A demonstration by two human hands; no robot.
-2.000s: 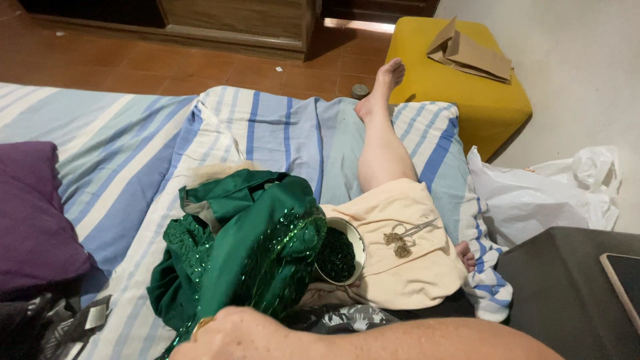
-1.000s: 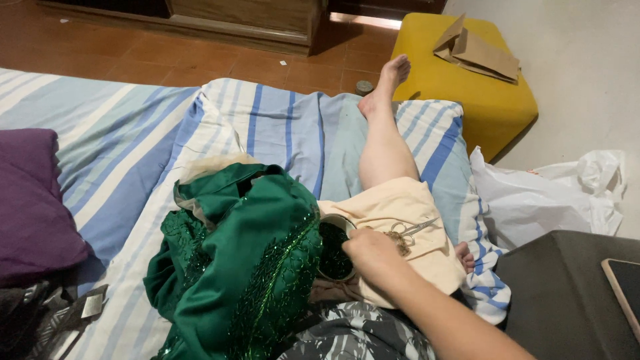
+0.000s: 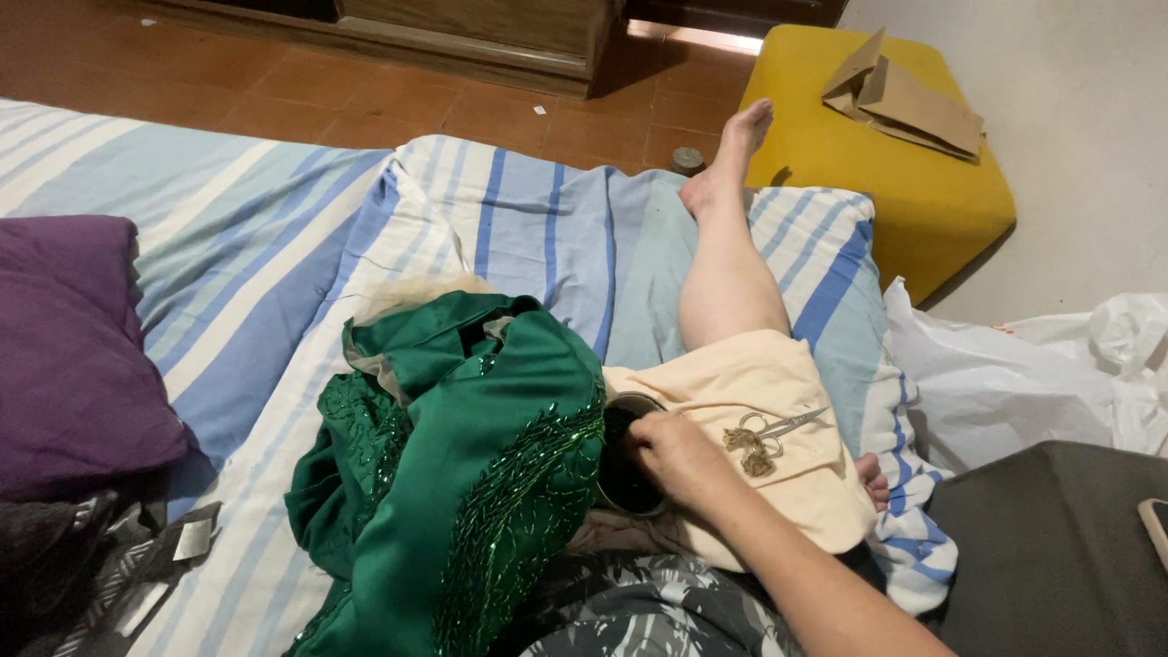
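My right hand (image 3: 686, 461) reaches over the rim of a round bowl (image 3: 636, 400) of dark beads, its fingertips down inside and partly hidden. Left of the bowl, a green satin garment (image 3: 429, 456) with beaded and sequined patterns lies bunched across my lap. Small scissors (image 3: 792, 422) rest on a cream cloth (image 3: 730, 370) to the right of the hand, with a brownish ornament or cord at their handles. My left hand is out of sight.
A blue-striped sheet (image 3: 511, 219) covers the bed. At left is a purple cushion or cloth (image 3: 73, 356). Beyond my foot stands a yellow pouf (image 3: 876, 192) with brown paper (image 3: 922, 109) on it. To the right are a white plastic bag (image 3: 1004, 365) and a dark grey surface (image 3: 1040, 547).
Two seconds ago a hand was at the lower edge by the green garment, with the bowl uncovered. By one second ago my right hand was at the bowl, where it remains.
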